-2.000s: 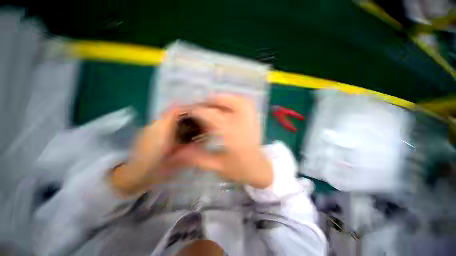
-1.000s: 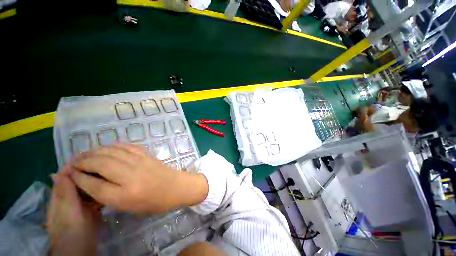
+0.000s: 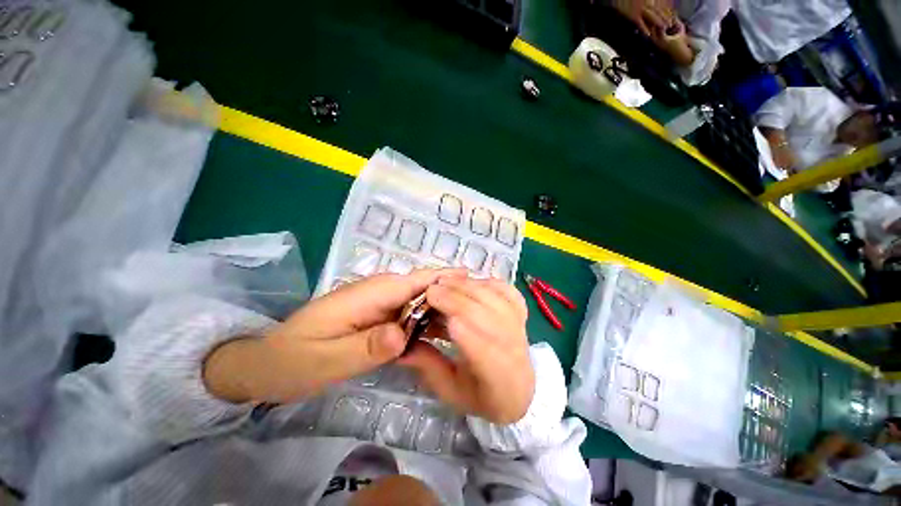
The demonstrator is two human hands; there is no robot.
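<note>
My left hand [image 3: 321, 341] and my right hand [image 3: 484, 341] meet over the blister tray [image 3: 430, 190]. Between their fingertips they hold a small dark watch body [image 3: 416, 318] with a thin shiny, gold-toned edge, tilted on its side. Most of it is hidden by the fingers. The tray below has rows of rounded-square pockets with thin metal frames in them, and the hands cover its middle.
Red-handled cutters [image 3: 549, 300] lie right of the tray. A second tray [image 3: 600, 341], partly under a white sheet [image 3: 692, 376], lies further right. Translucent trays and sheeting [image 3: 74, 128] pile at left. Beyond the yellow tape, the dark green belt [image 3: 415, 89] carries small black units. People work opposite.
The view has swung, so hands and tray sit nearer the centre and the left pile shows. The watch body's edge is now visible between the fingers, which hid it a second ago.
</note>
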